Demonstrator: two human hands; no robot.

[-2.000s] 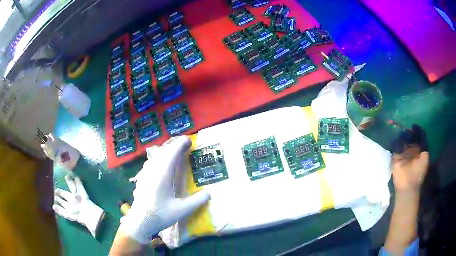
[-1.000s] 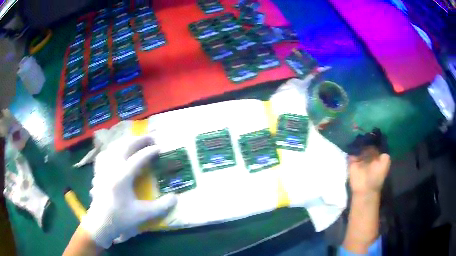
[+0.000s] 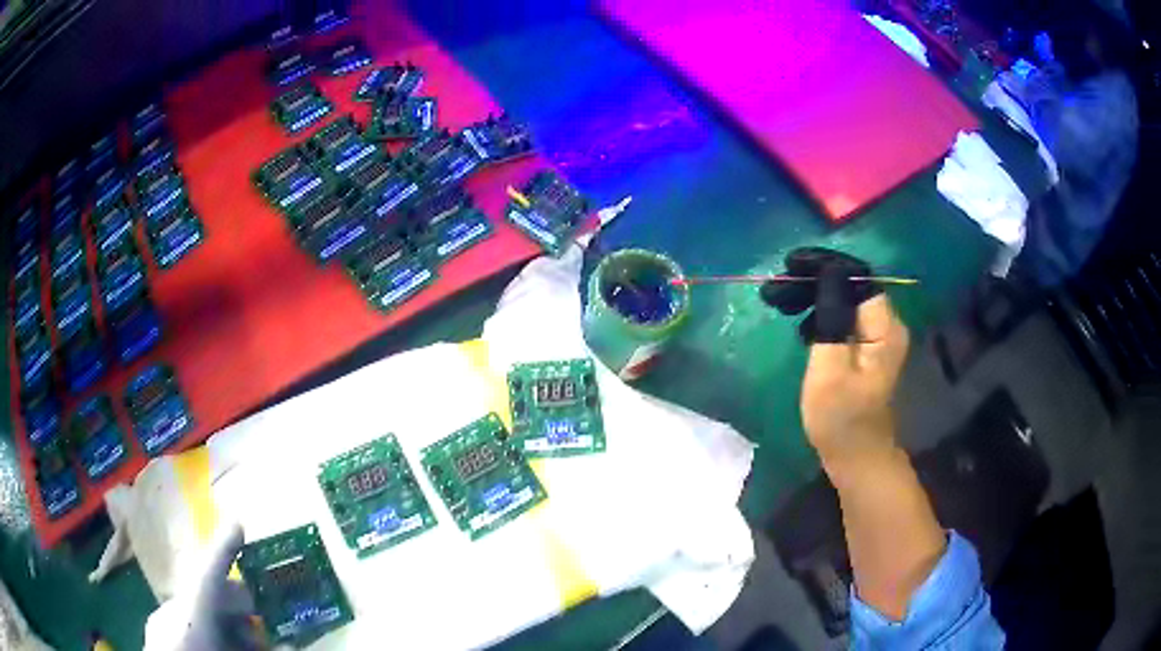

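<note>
Four green circuit boards with digit displays lie on the white padded cloth [image 3: 433, 369], among them one at its right [image 3: 558, 407]. My left hand [image 3: 210, 598], in a white glove and cut off by the bottom edge, is at the left side of the leftmost board [image 3: 295, 585]; whether it grips the board is unclear. My right hand [image 3: 834, 312], with black covering on its fingers, holds a thin brush [image 3: 751, 279] level. The brush's pinkish tip is at the right rim of the round greenish coating pot [image 3: 611, 324], which holds dark liquid.
Rows and a cluster of boards lie on the red mat [image 3: 242, 299] behind the cloth. One board [image 3: 548, 210] sits near the mat's right corner. A pink-lit sheet [image 3: 789, 102] is at the back, and white crumpled material [image 3: 983, 201] lies right. Another person's blue sleeve [image 3: 1082, 165] shows far right.
The view has swung right, so things appear further left. My right hand has moved up beside the pot, and the brush is now clearly visible in it. My left hand is now partly out of frame.
</note>
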